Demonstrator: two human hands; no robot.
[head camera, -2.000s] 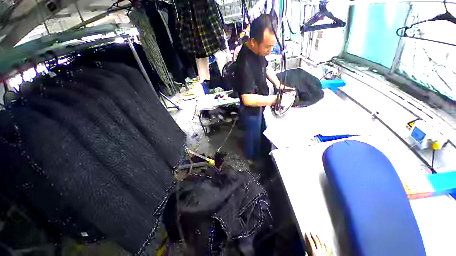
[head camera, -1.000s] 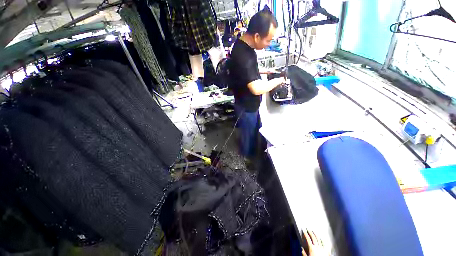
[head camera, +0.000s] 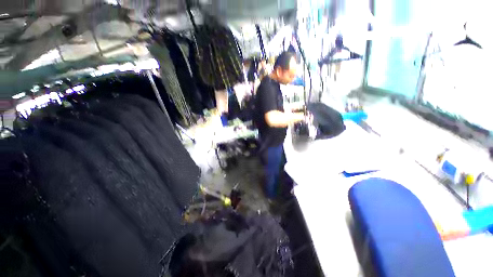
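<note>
Neither of my hands is in view. A heap of black garments (head camera: 227, 246) with pale dotted trim lies in front of me at the bottom centre, cut off by the lower edge. A long rounded blue ironing pad (head camera: 397, 230) rests on the white worktable (head camera: 321, 216) to its right. The picture is blurred, so what lies under the heap cannot be told.
Dark jackets (head camera: 102, 178) hang densely on a rack at the left. A person (head camera: 273, 116) in black stands at the table's far end, arms at a dark garment (head camera: 324, 120). A yellow-taped rack leg (head camera: 221, 199) lies behind the heap. Black hangers (head camera: 340, 53) hang above.
The view has tilted up, so the heap, pad and table sit lower in the picture. The fingers seen earlier at the table's near edge are out of view.
</note>
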